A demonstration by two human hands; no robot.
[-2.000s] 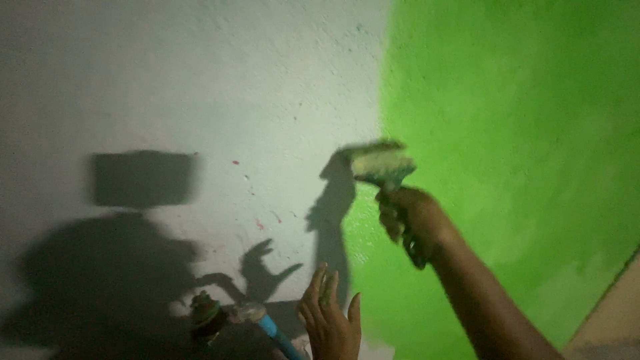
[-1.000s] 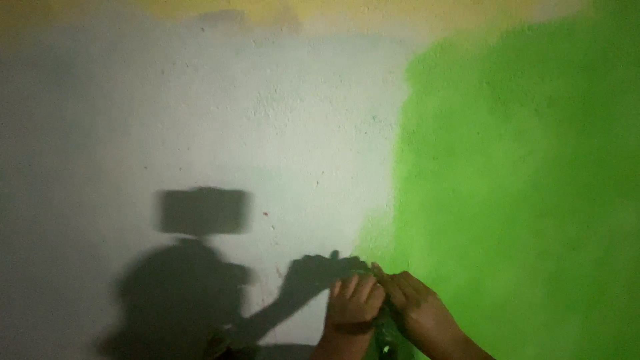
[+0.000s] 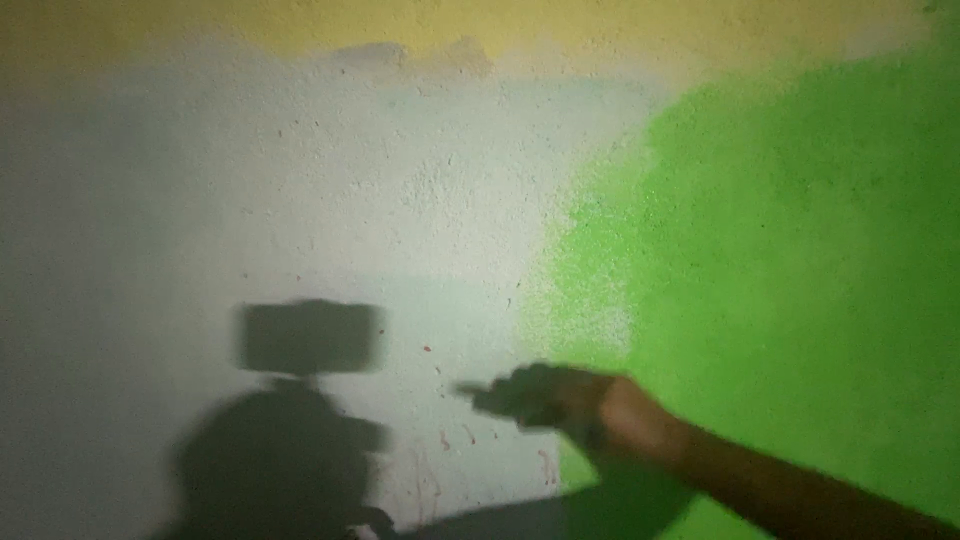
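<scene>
My right hand [image 3: 626, 412] reaches in from the lower right, close to the wall, its forearm across the green paint. The fingers are dark and blurred; whether a brush is in them cannot be told. A dark shape, partly the hand's shadow, lies just left of them. Above the hand, thin speckled green paint [image 3: 592, 262] spreads over the pale wall, with pale spots showing through. Solid green paint [image 3: 787, 262] covers the right side. My left hand is out of view.
The pale, rough wall [image 3: 337, 195] fills the left and middle, with small reddish marks [image 3: 547, 465] low down. A yellow band [image 3: 225, 30] runs along the top. The shadow [image 3: 277, 465] of a head with a box-shaped device falls at lower left.
My hands were together at the bottom edge; now they are apart, the right one farther up and the left out of view. Speckled green has appeared left of the earlier green edge.
</scene>
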